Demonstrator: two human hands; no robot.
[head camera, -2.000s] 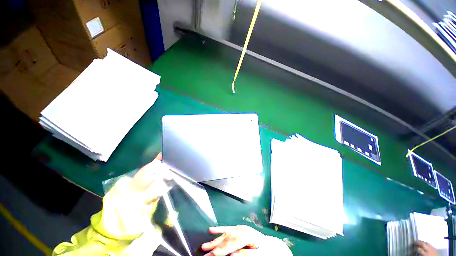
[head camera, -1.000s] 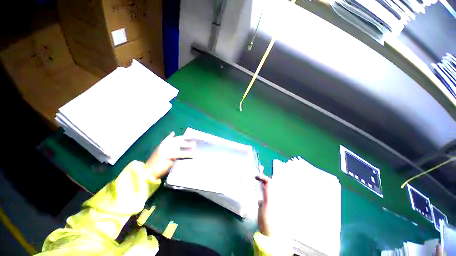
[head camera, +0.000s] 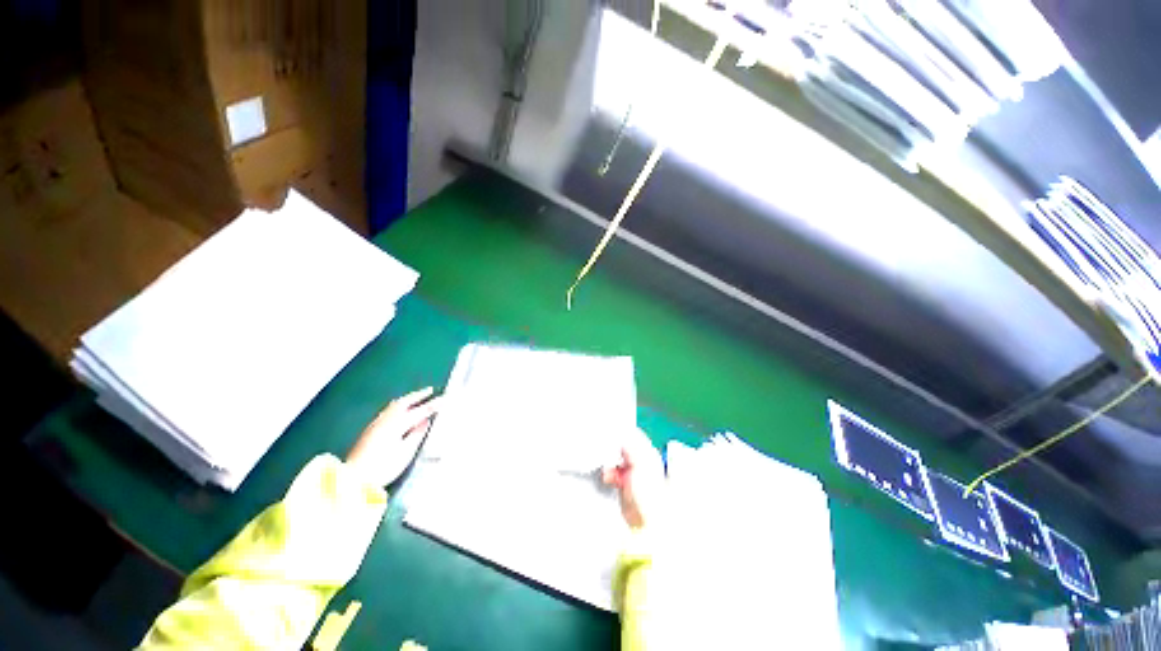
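Observation:
A flat white sheet or sleeve (head camera: 522, 445) lies in the middle of the bench in front of me. A dark thin edge shows under its front side. My left hand (head camera: 397, 439) is at its left edge, fingers spread, touching or just beside it. My right hand (head camera: 633, 477) is at its right side with the fingers on the white surface. Whether the right fingers grip the sheet or only rest on it cannot be told.
A white stack (head camera: 248, 331) is on the left, near brown cartons (head camera: 287, 115). Another white stack (head camera: 751, 547) is close on the right. Dark printed cards (head camera: 879, 458) line the bench back. A yellow strap (head camera: 618, 216) hangs over the bench. A loaded shelf (head camera: 968, 210) is overhead.
The silver-grey piece and clear film seen earlier no longer show; a white sheet now covers the spot. My hands moved from the film near the lap to the sheet's sides. The view has shifted.

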